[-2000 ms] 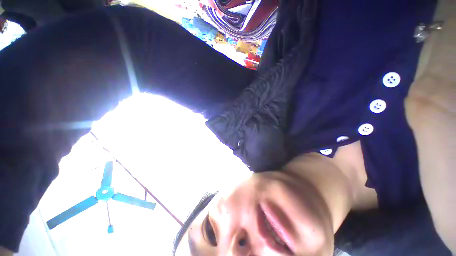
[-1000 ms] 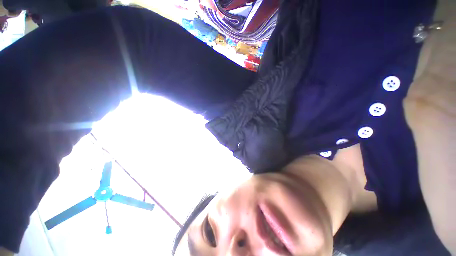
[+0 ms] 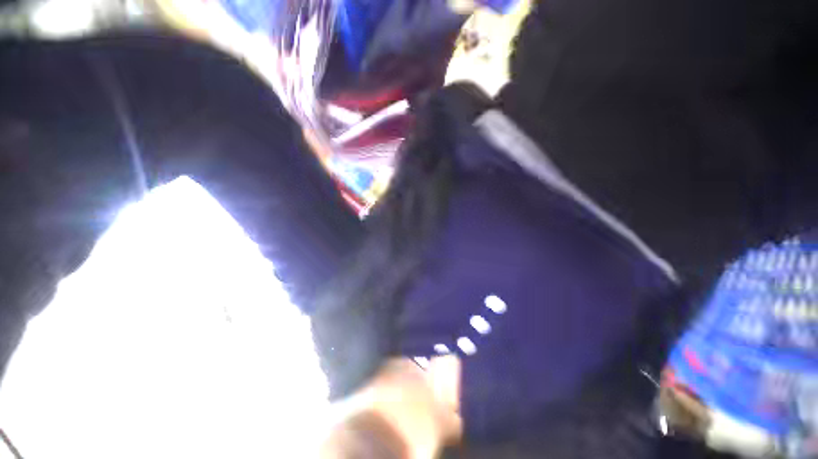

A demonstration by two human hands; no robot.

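The view is blurred and tilted. A pile of maroon and whitish fabric pieces [image 3: 372,130] shows at the top, left of centre. Neither my left hand nor my right hand can be made out. No hand is seen touching the pieces.
A person in a dark navy top [image 3: 538,269] with white buttons fills the middle, with blurred skin below. A blue lattice basket [image 3: 753,332] is at the right edge. A dark sleeve or cloth [image 3: 179,99] arches at upper left over a glaring white area.
The whole view has shifted and blurred. The person's top has moved left and down, the large skin area at right and the ceiling fan are gone, and the blue basket has appeared.
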